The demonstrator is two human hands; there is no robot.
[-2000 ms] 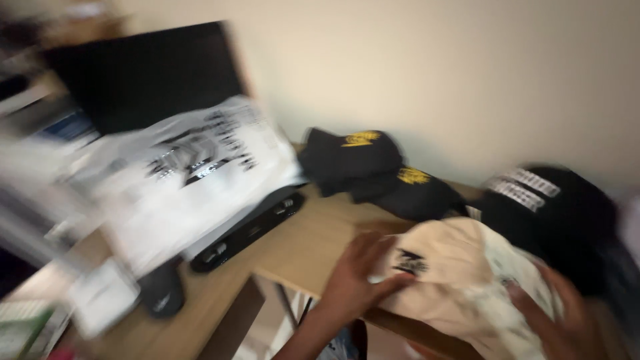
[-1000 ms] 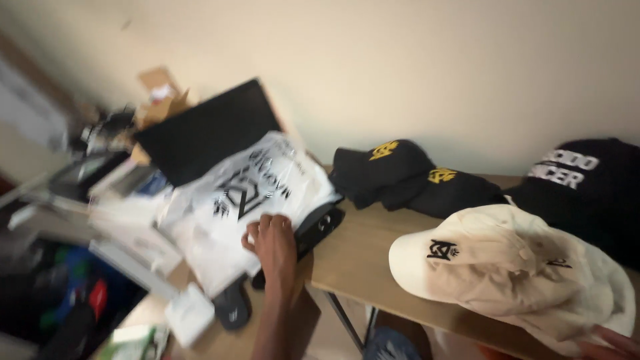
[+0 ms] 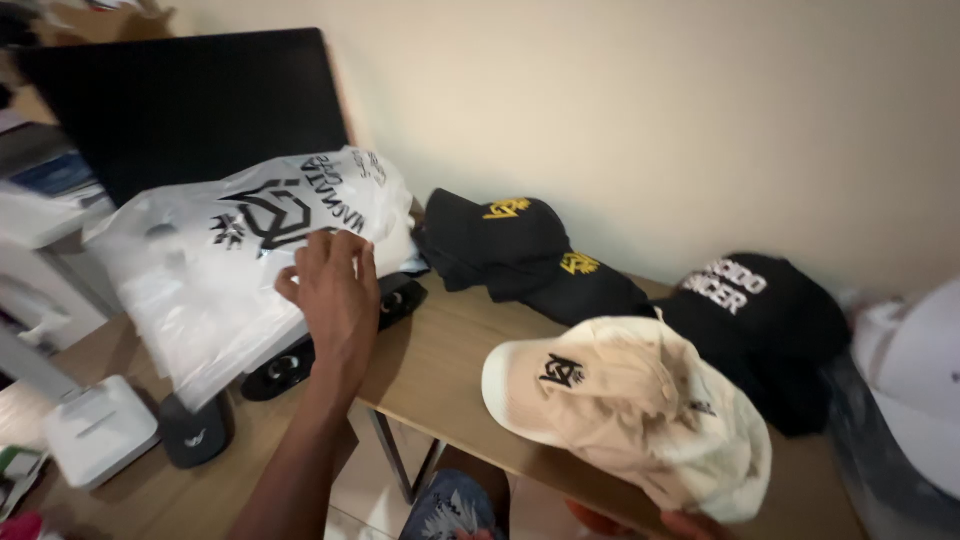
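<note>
My left hand is over the right part of a white plastic bag with black print, its fingers curled at the bag's surface; whether they pinch the plastic is unclear. Beige and cream baseball caps, nested together, lie at the desk's front edge. Only a blurred part of my right hand shows at the bottom edge, just below these caps; its fingers are mostly hidden. Behind them sit black caps with yellow emblems and a black cap with white lettering.
A black monitor stands behind the bag. A black speaker bar lies partly under it. A dark computer mouse and a white box-shaped device are at the left. A white cap is at the far right. The wooden desk has an open gap below.
Two seconds ago both hands were on the beige and cream caps. The left hand has since let go and moved left to the white bag. The caps now rest on the desk.
</note>
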